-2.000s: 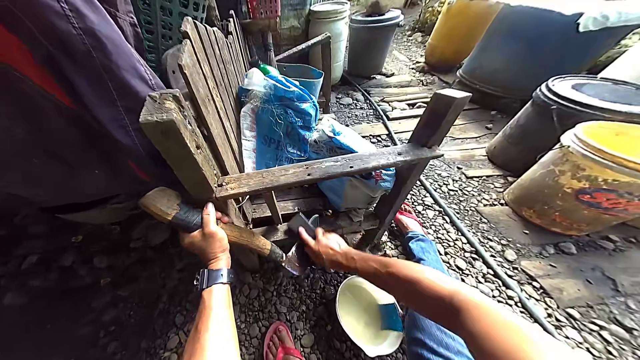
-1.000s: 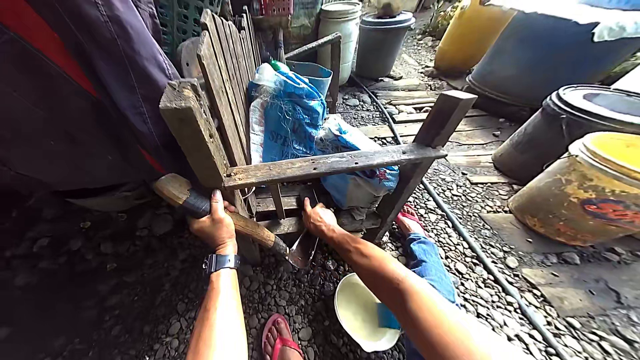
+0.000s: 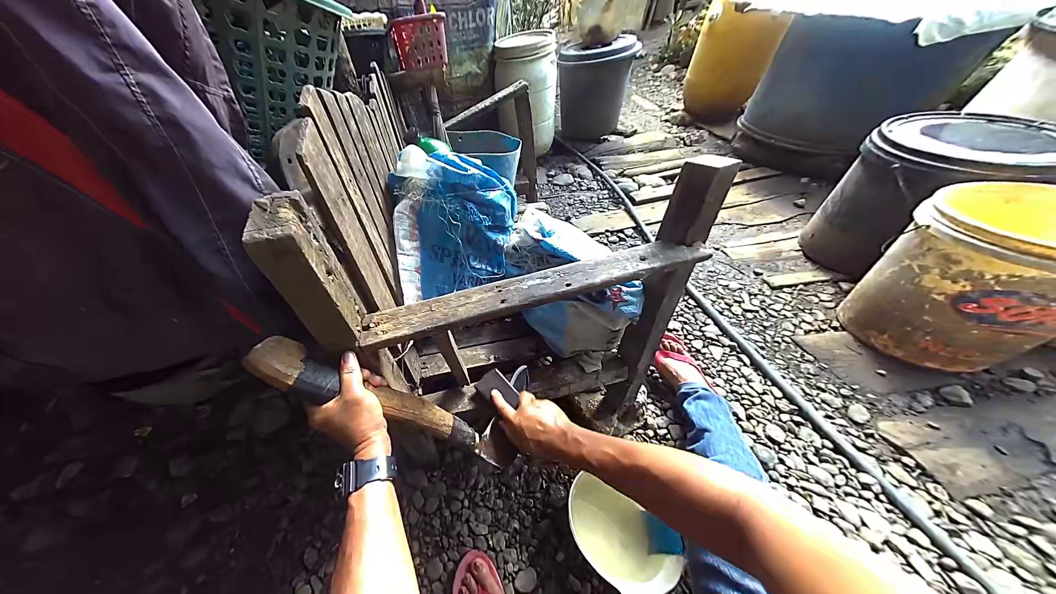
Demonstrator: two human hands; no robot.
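My left hand (image 3: 356,412) grips the wooden handle (image 3: 408,410) of a bladed hand tool, just past its black-wrapped part, beside the bench's near post. My right hand (image 3: 532,422) pinches a dark flat block (image 3: 497,388), perhaps a sharpening stone, over the tool's metal end (image 3: 497,445). That metal end is partly hidden by my fingers, and the blade's full shape cannot be told. Both hands are below the armrest (image 3: 536,289) of a weathered wooden bench. A white basin (image 3: 606,528) of cloudy liquid with a blue object in it stands below my right forearm.
Blue woven sacks (image 3: 466,223) lie on the bench seat. Dark cloth (image 3: 124,206) hangs at the left. A black hose (image 3: 767,371) crosses the gravel. Lidded buckets (image 3: 949,289) and large drums (image 3: 841,91) stand at the right. My sandaled feet are near the basin.
My right hand moved up and away from the tool's metal end, then came back down beside it with the dark block showing. My left hand keeps its hold on the handle.
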